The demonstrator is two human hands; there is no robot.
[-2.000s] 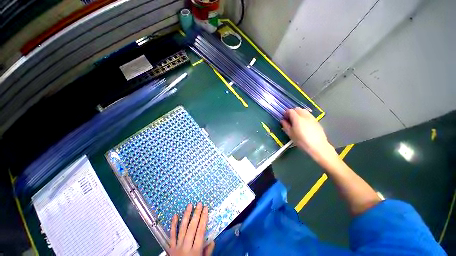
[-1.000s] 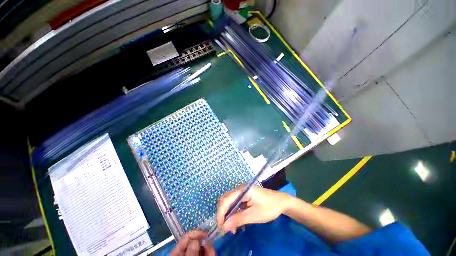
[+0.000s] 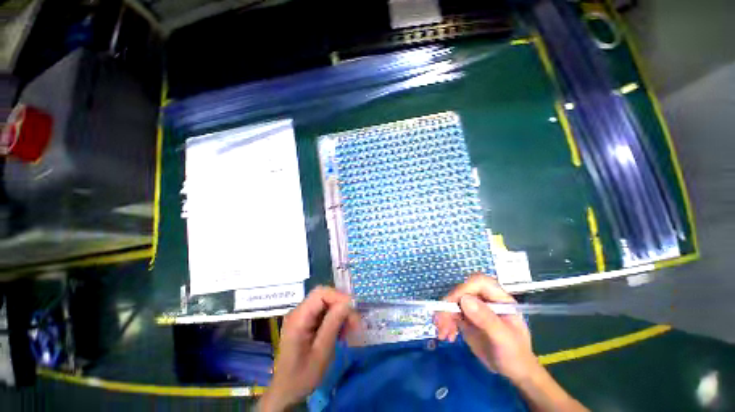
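A thin clear packing tube [image 3: 419, 305] lies roughly level across the near end of the component tray. My right hand [image 3: 486, 318] is closed around it, with the tube's far part reaching out blurred to the right. My left hand [image 3: 317, 322] is at the tube's left end, thumb and fingers bent; blur hides whether it grips the end. The component tray [image 3: 411, 209] lies flat on the bench, covered in rows of tiny blue-silver squares, with a narrow metallic rail [image 3: 338, 233] along its left edge.
A record sheet [image 3: 246, 209] lies left of the tray, with a label strip [image 3: 269, 296] below it. Bluish tubes [image 3: 322, 84] lie along the far side. A tube bundle [image 3: 616, 145] lies at the right end. A red object [image 3: 31, 133] is at the far left.
My right hand has moved from the tube bundle to the tray's near end with a tube, which has swung from slanting to nearly level. My left hand has moved off the tray. The view has turned left.
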